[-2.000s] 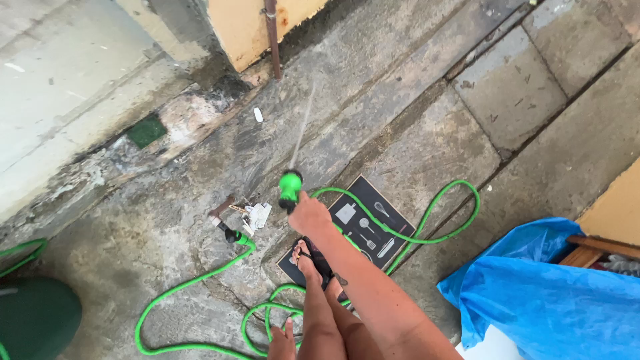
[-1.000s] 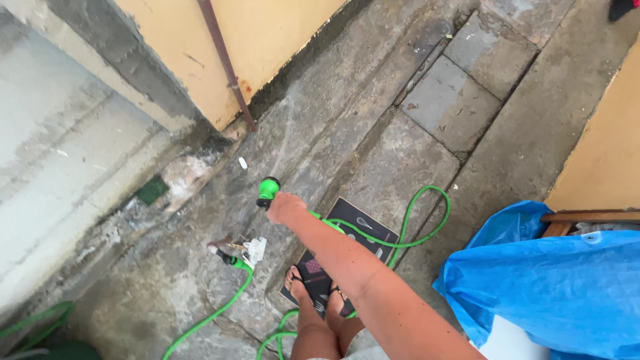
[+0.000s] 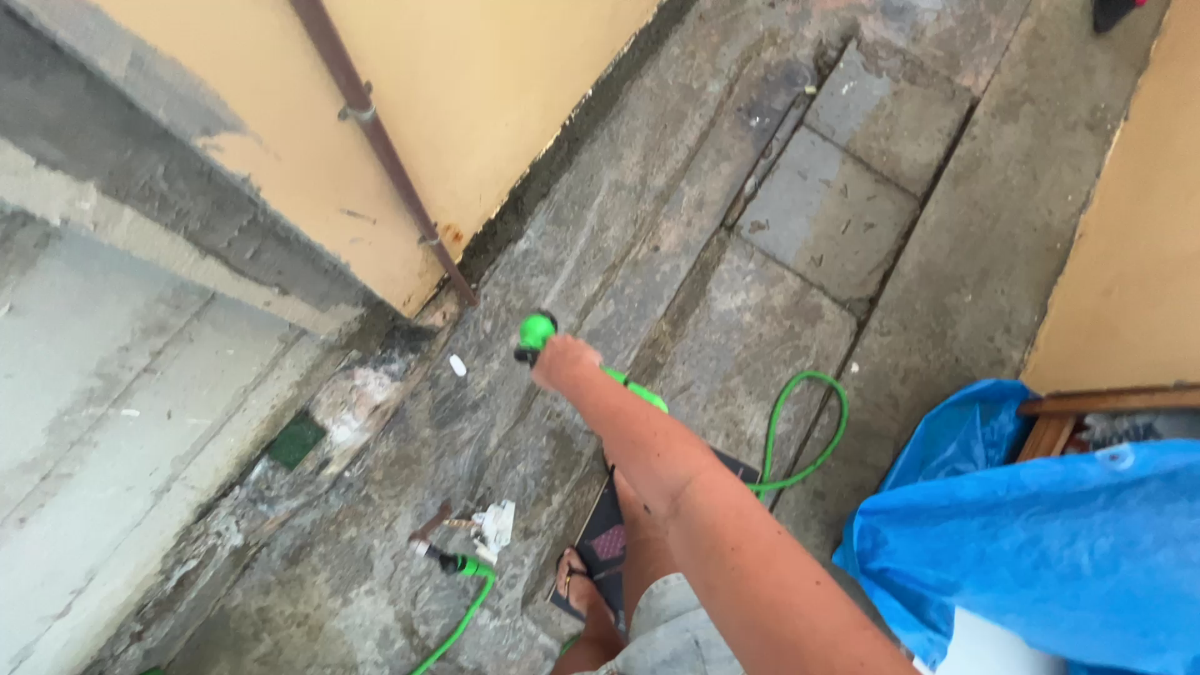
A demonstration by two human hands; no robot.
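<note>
The single arm in view reaches up from the lower right; its hand, which looks like my right hand (image 3: 565, 364), is closed round a green and black hose spray nozzle (image 3: 537, 332). A faint streak of water rises from the nozzle over the wet concrete. From behind the forearm a green garden hose (image 3: 846, 412) loops out to the right. Another stretch of green hose (image 3: 473, 600) joins a black and green connector (image 3: 459, 564) at a tap, beside crumpled white material (image 3: 495, 531). My left hand is out of view.
My sandalled feet stand on a dark mat (image 3: 600, 544) with printed pictures. A brown pipe (image 3: 389, 155) runs down the yellow wall (image 3: 487, 84). Blue plastic sheeting (image 3: 1031, 544) hangs at the right. A small white object (image 3: 457, 365) and a green square (image 3: 296, 441) lie near the left wall.
The view has shifted, with more of the yellow wall and pipe showing. My right hand still holds the nozzle; the spray plainly seen two seconds ago now looks fainter.
</note>
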